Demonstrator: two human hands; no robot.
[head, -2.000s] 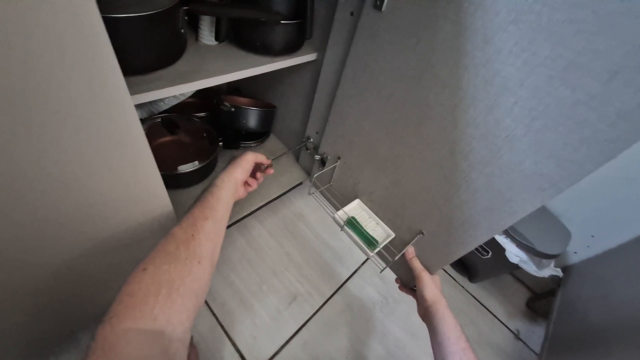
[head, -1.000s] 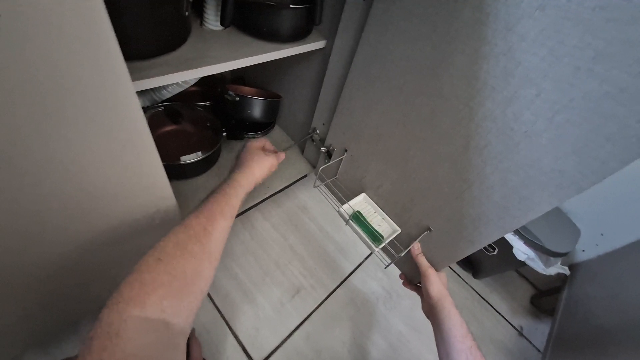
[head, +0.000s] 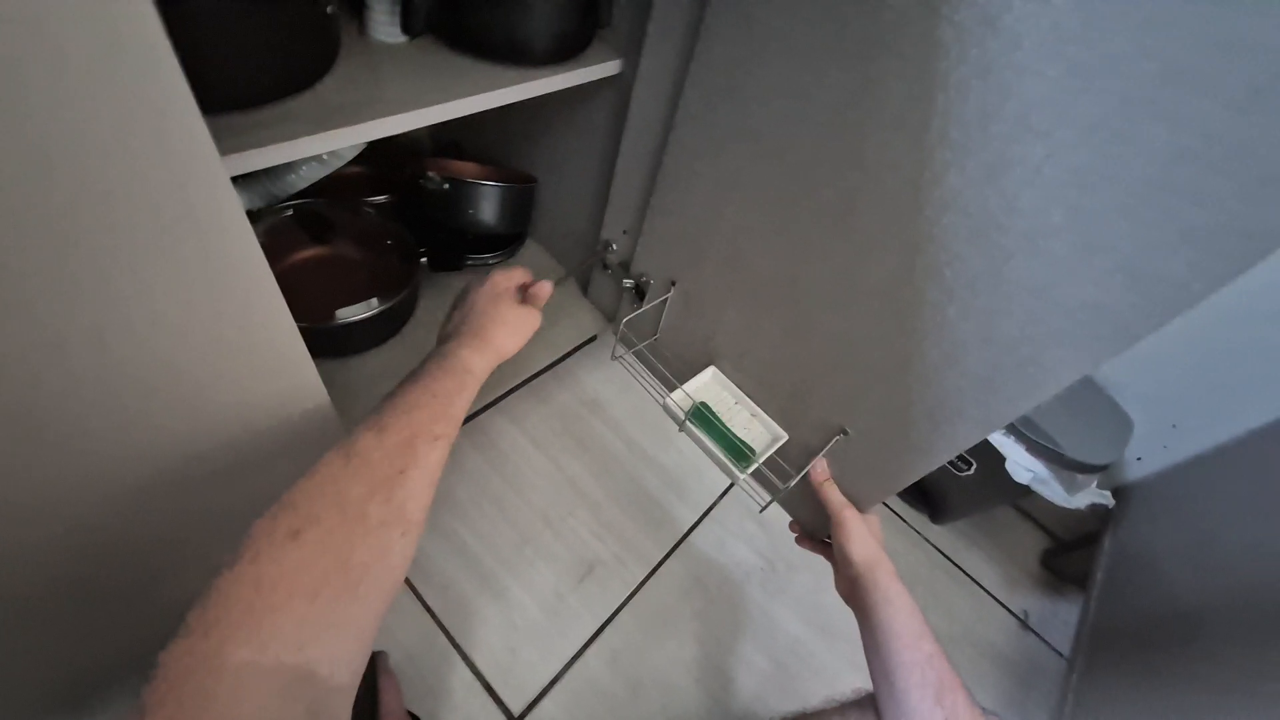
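Observation:
My left hand (head: 497,315) is closed around a thin tool, perhaps a screwdriver or hex key, whose shaft points at a metal cabinet hinge (head: 632,286); the part inside the fist is hidden. With thumb on the inner face and fingers behind, my right hand (head: 840,520) grips the bottom edge of the grey cabinet door (head: 800,230). A wire rack (head: 650,372) is fixed low on the door's inner face, between my hands. It holds a white tray (head: 752,411) with a green object (head: 722,436) in it.
Black pots and a frying pan (head: 340,270) stand in the cabinet under a shelf (head: 420,97), with more pots on the shelf. Tiled floor (head: 570,520) lies below. A dark bin (head: 970,480) with a white liner is at the right, beyond the door.
My left hand stays by the hinge, its fist turned compared with the first frame. My right hand keeps its grip on the door's bottom edge. The view has shifted slightly.

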